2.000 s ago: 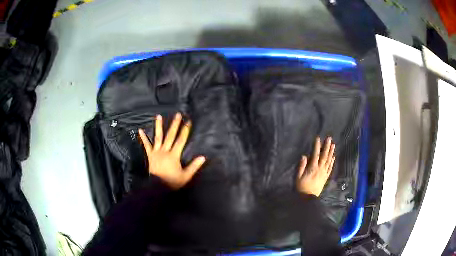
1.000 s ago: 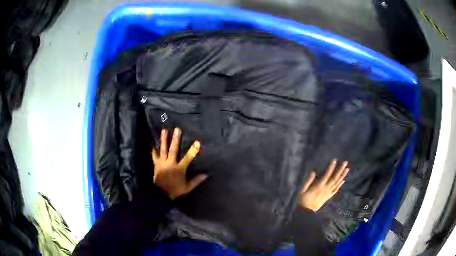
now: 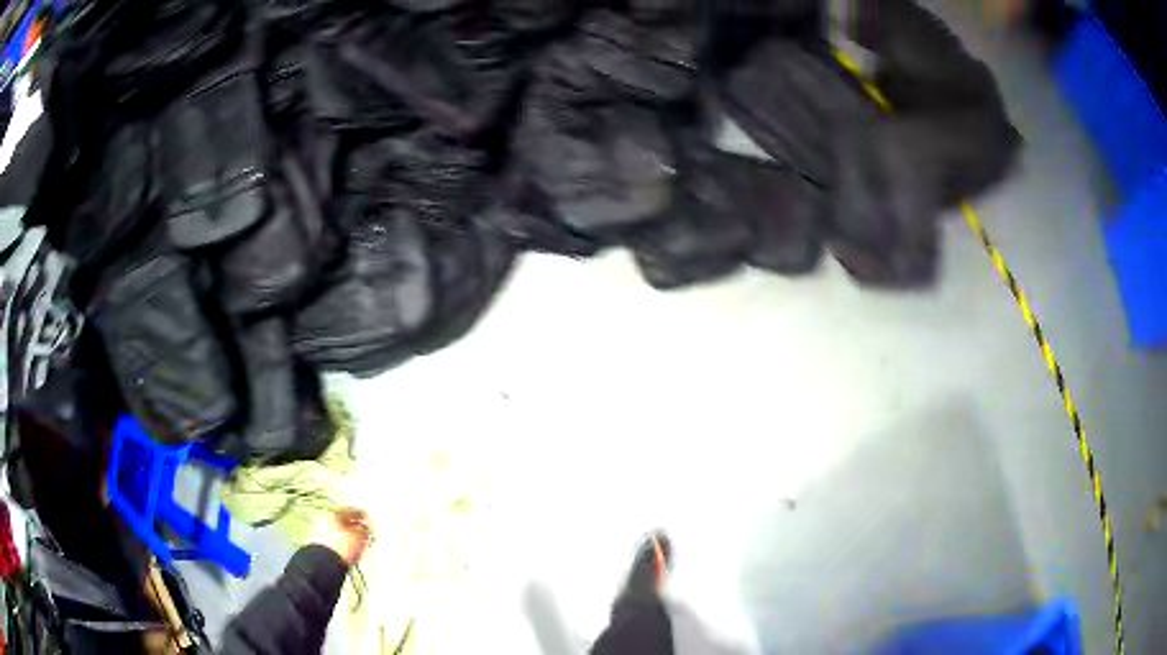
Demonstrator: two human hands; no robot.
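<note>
A big pile of black bags [image 3: 595, 160] lies on the floor across the top and upper left. My left hand [image 3: 348, 531] is at the lower left, small and blurred, over or beside crumpled yellow-green cloth [image 3: 288, 493]. Its finger pose is unclear, and I cannot tell whether it touches the cloth. My right hand is not clearly seen; a dark narrow shape at bottom centre looks like a leg and shoe. The corner of a blue bin [image 3: 1024, 633] shows at the bottom right.
A blue plastic stool [image 3: 160, 493] stands at the left, below the pile. Yellow-black floor tape [image 3: 1056, 371] runs down the right side. Blue objects [image 3: 1152, 256] stand at the right edge. Grey-white pieces [image 3: 45, 307] lie at the left edge.
The view has swung from the filled blue bin to the floor pile. Both hands were spread flat on the black bags; now only my left hand shows clearly, away from them.
</note>
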